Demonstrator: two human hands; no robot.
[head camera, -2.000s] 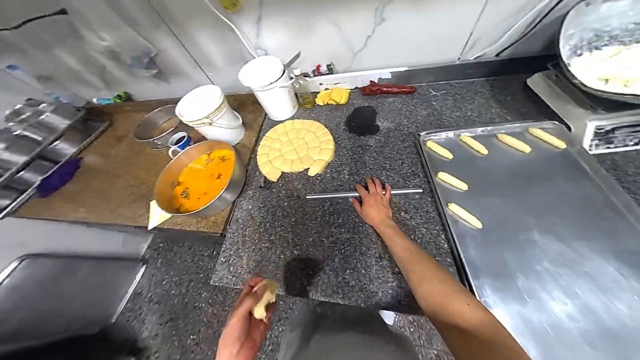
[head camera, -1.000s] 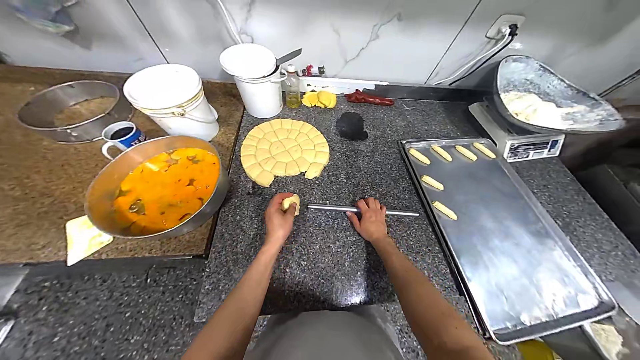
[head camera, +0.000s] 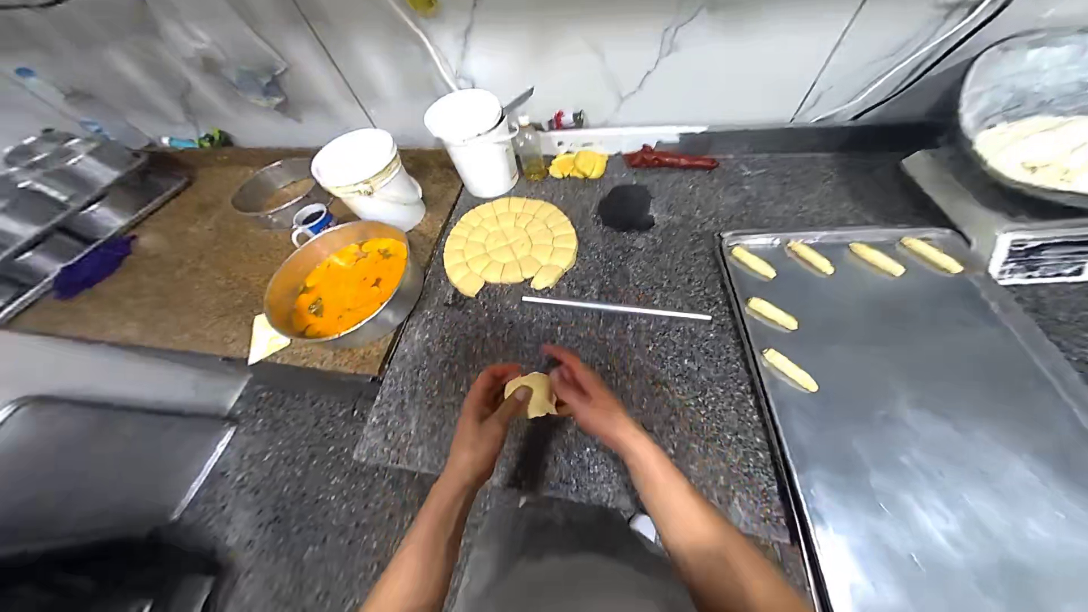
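A flattened piece of dough (head camera: 537, 396) is between my two hands, above the near part of the granite slab. My left hand (head camera: 490, 406) grips its left edge with the thumb on top. My right hand (head camera: 591, 395) is at its right edge, fingers partly spread; whether they pinch it I cannot tell. Beyond my hands lies a thin metal rod (head camera: 616, 308), untouched. Farther back is a round of cut dough pieces (head camera: 511, 241) with a gap at its near edge. Several dough sticks (head camera: 771, 314) lie along the back and left of the metal tray (head camera: 918, 382) at the right.
A metal bowl of orange liquid (head camera: 350, 285) stands at the left, near white buckets (head camera: 476, 144), a mug (head camera: 313, 223) and a sieve (head camera: 274, 191). Behind the slab are an oil bottle (head camera: 530, 150), a red plastic bundle (head camera: 671, 159) and a black lump (head camera: 626, 208). A scale (head camera: 1037, 252) holds a basin.
My right hand has let go of the metal rod and moved to the dough in my left hand. The dough is now held spread out, nearer to me than the rod.
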